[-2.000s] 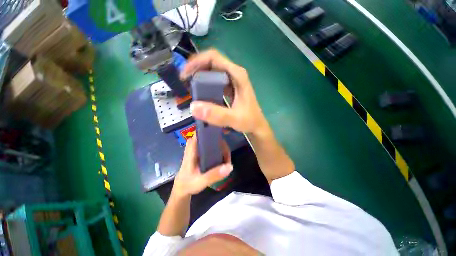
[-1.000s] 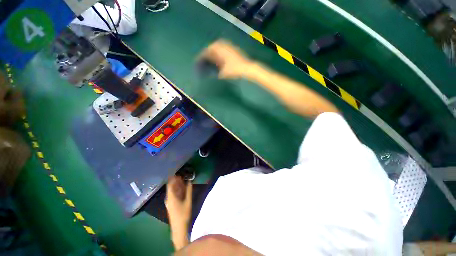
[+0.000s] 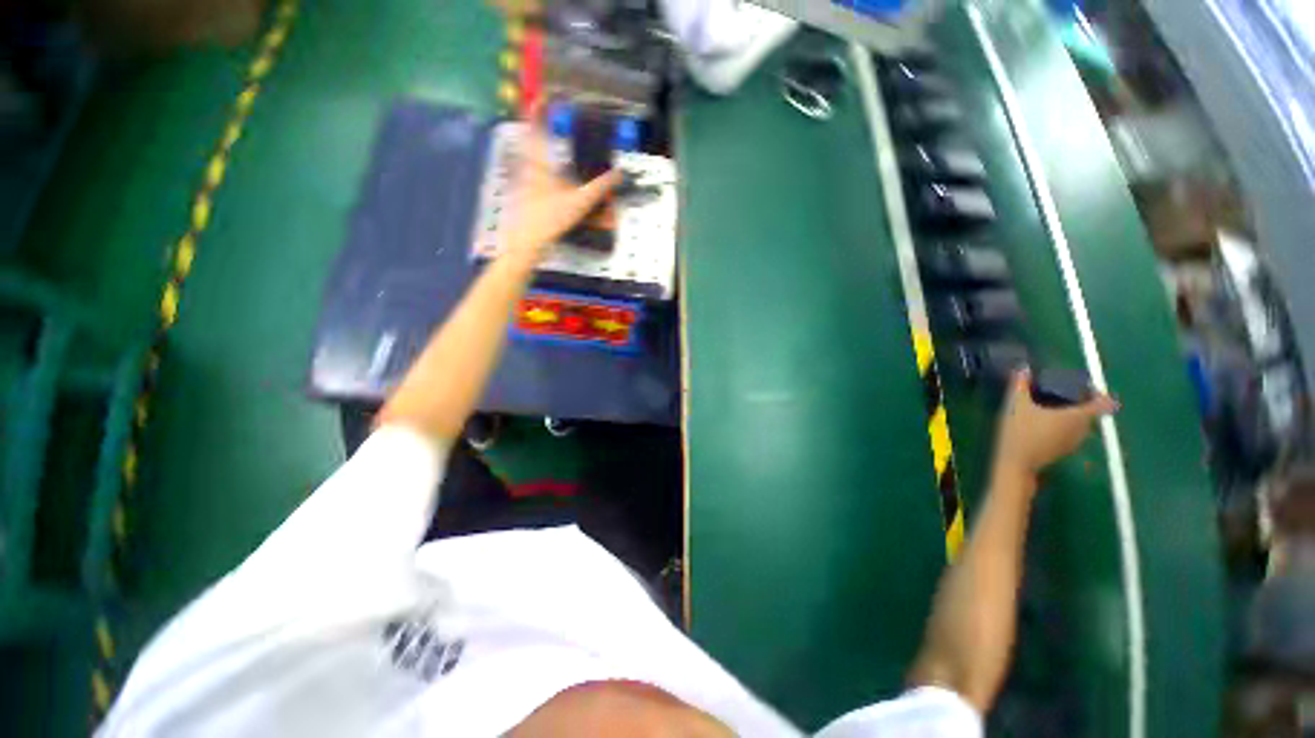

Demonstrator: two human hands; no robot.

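Observation:
My right hand (image 3: 1046, 433) reaches out at the right, thumb and fingers on either side of a dark plastic housing (image 3: 1061, 387) on the green conveyor. My left hand (image 3: 545, 202) is blurred at the machine, over the perforated plate (image 3: 645, 263) and beside the orange-brown fixture (image 3: 599, 231). Its fingers point towards a dark upright block (image 3: 593, 140) above the fixture. Whether they touch or grip it cannot be told.
The blue machine base has a red label (image 3: 577, 319) with yellow arrows. It stands on the dark bench top (image 3: 418, 245). Several dark housings (image 3: 958, 203) form a row on the conveyor, past the hazard tape (image 3: 937, 433). A green rack (image 3: 51, 433) stands at left.
The view has turned right. My right hand has moved from the near green surface to the housing row and holds a housing there. My left hand has risen from below the bench edge to the fixture.

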